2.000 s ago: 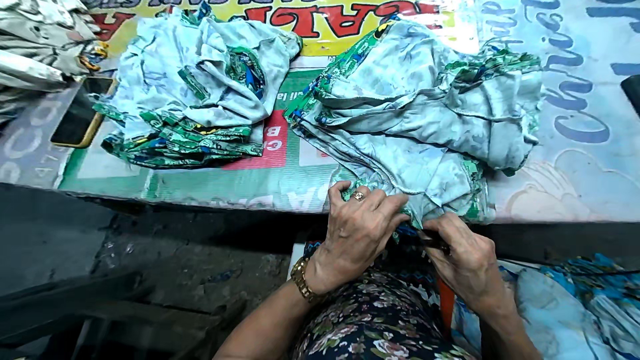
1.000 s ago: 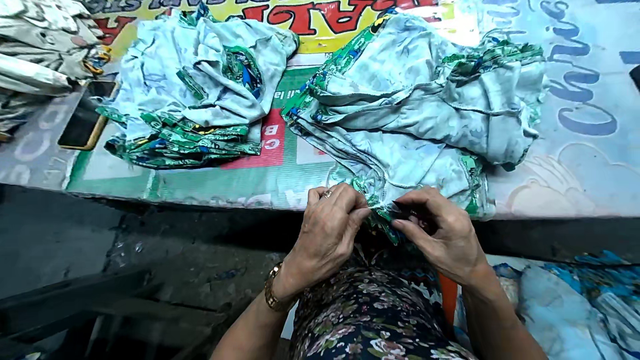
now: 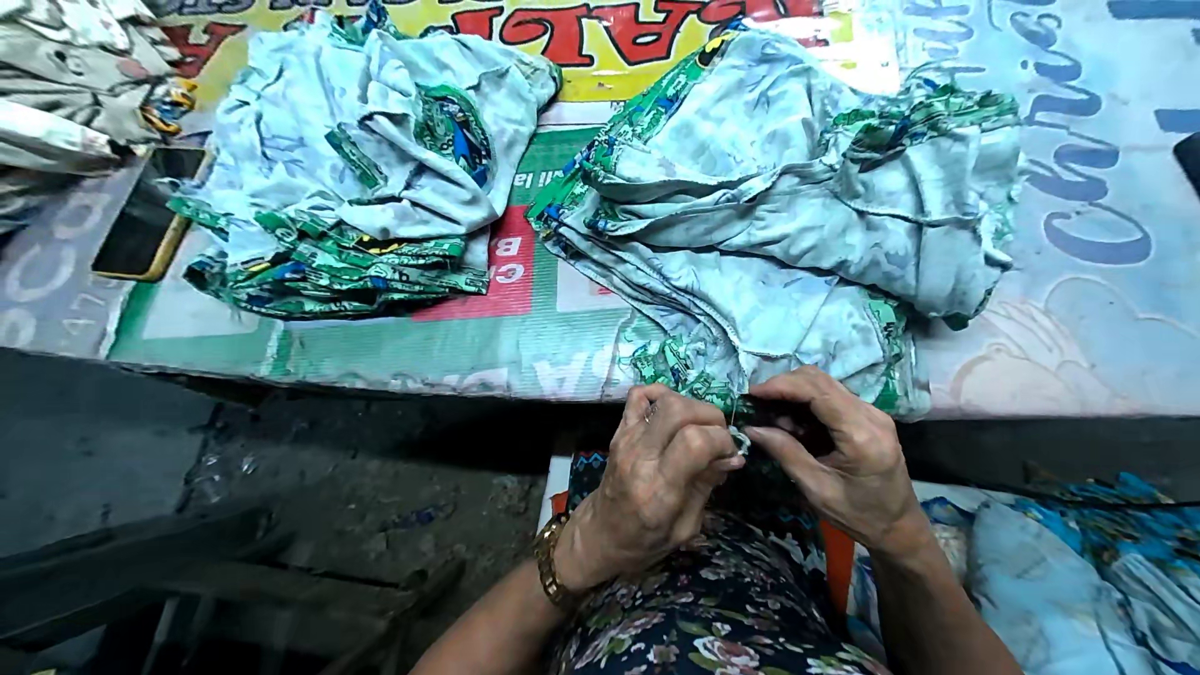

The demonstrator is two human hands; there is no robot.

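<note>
A pile of pale blue fabric with green printed edging lies on the table in front of me, and its lower corner reaches the table edge between my hands. My left hand, with a gold bracelet at the wrist, pinches a small bit of the green-edged cloth. My right hand is just beside it, thumb and forefinger apart around the same corner; whether a thread or thin tool lies between them is too small to tell.
A second pile of similar fabric lies at the left, next to a phone. Off-white cloths sit at the far left. Printed sheeting covers the table. More blue cloth is low at the right.
My left hand was flatter over the cloth at the table edge and is now closed in a pinch below it. My right thumb and forefinger have spread apart. Both fabric piles stay in place.
</note>
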